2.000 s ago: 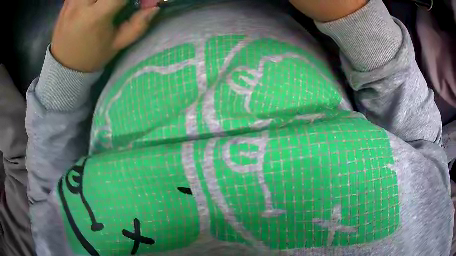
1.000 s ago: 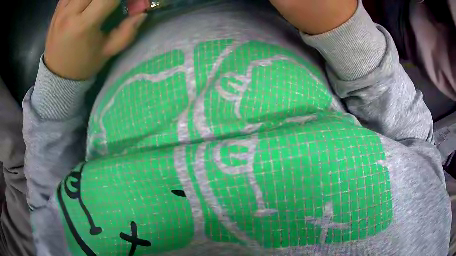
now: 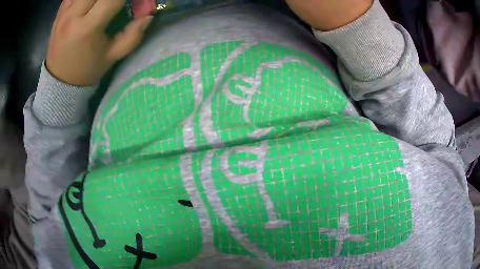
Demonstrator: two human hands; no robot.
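My left hand [image 3: 87,42] is at the top left, its upper fingers cut off by the frame's top edge. By its thumb and fingers is the edge of an electronic unit with a red-pink end piece [image 3: 143,7] and small metallic glints beside it. The rest of the unit is out of the picture. My left hand appears to hold this unit. Only the back and wrist of my right hand [image 3: 334,10] show at the top edge, right of centre. Its fingers are out of view, so what it holds is hidden.
My grey sweatshirt with a green grid print [image 3: 316,184] fills most of the view. A dark surface [image 3: 184,4] shows in a strip at the top. Brownish-grey fabric [image 3: 455,47] is at the far right, and more dim fabric is at the left edge.
Over two seconds both hands have shifted left in the view, the right wrist more than the left. The red-pink end piece has moved slightly left with my left hand. Little differs from one second ago.
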